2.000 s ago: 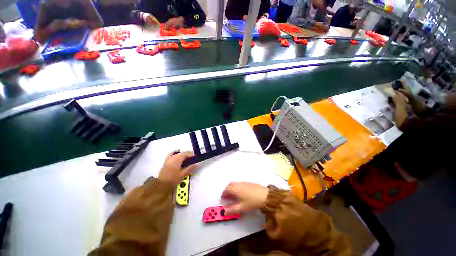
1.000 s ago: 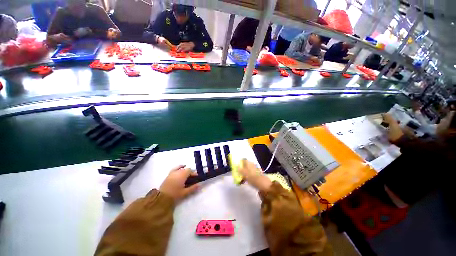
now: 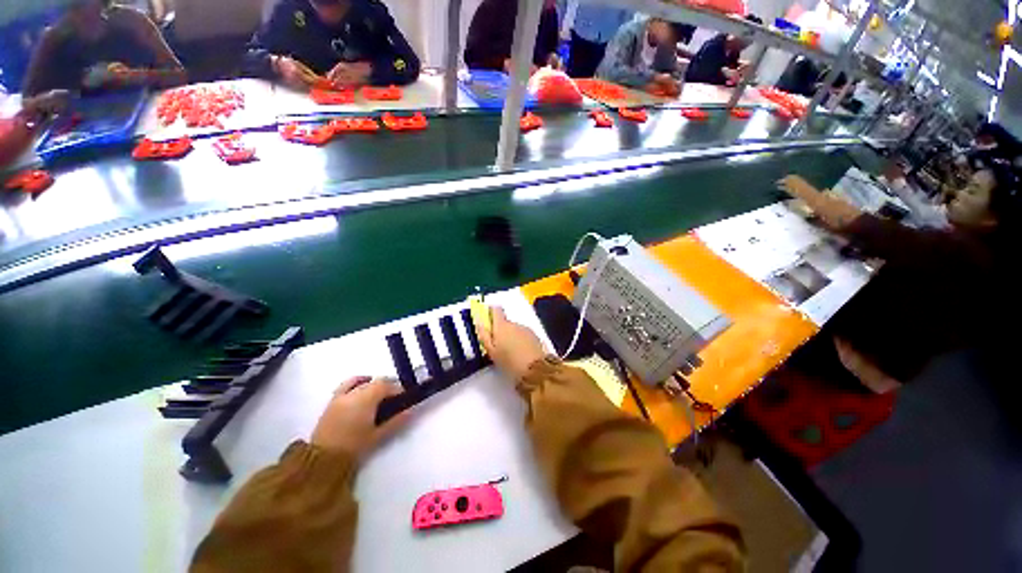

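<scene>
A black charging dock [image 3: 431, 381] with several upright blades lies on the white bench. My left hand [image 3: 354, 415] holds its left end. My right hand [image 3: 512, 343] grips the yellow controller [image 3: 481, 321] at the dock's rightmost blade; the fingers hide most of the controller, so how far it is fitted cannot be told. The pink controller [image 3: 458, 506] lies flat on the bench in front of the dock.
Another black dock [image 3: 241, 401] stands on the bench at the left. More docks [image 3: 196, 300] lie on the green belt [image 3: 370, 252]. A grey vented box [image 3: 650, 310] sits on the orange mat [image 3: 745, 325] at the right. A person reaches over the belt at far right.
The yellow controller went from the bench to the dock's right end in my right hand, and is now against the last blade. The view has shifted, and the person at right has stretched an arm out.
</scene>
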